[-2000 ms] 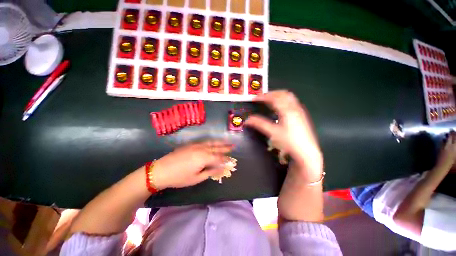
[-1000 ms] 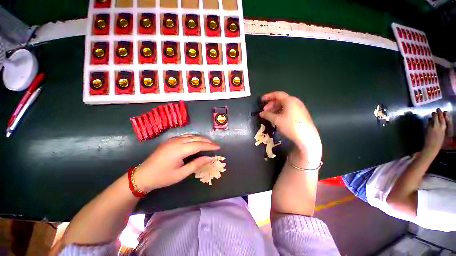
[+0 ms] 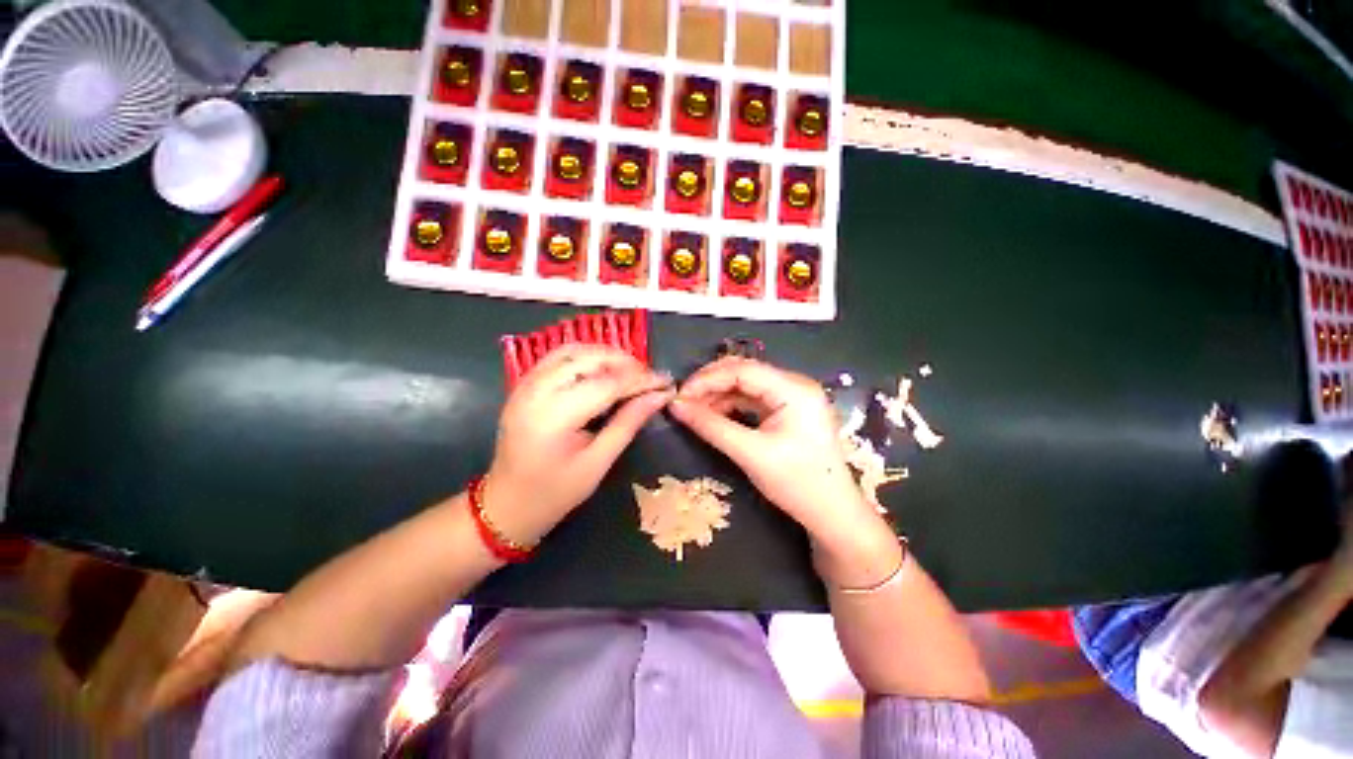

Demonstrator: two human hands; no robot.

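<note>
My left hand (image 3: 582, 415) and my right hand (image 3: 764, 430) meet at the fingertips over the bench. A tiny thing may be between the fingertips, but it is too small to tell. A red unit (image 3: 738, 350) lies just behind my right hand, mostly hidden by it. A row of red housings (image 3: 616, 329) stands behind my left hand, which covers its front part. A loose pile of tan adhesive pads (image 3: 684, 512) lies between my forearms. Whitish liner scraps (image 3: 876, 467) lie scattered right of my right hand, with small dark bits among them.
A white parts tray (image 3: 608, 295) holds rows of red units behind the housings. A fan (image 3: 86, 86), a white disc (image 3: 209, 154), a red pen (image 3: 223, 234) and a white pen (image 3: 201, 272) are at left. A second tray (image 3: 1306, 297) and a person's arm (image 3: 1276, 653) are at right.
My right hand has moved left and forward of the scraps to meet my left hand at the fingertips. My left hand has lifted off the area by the tan pile. The view has shifted.
</note>
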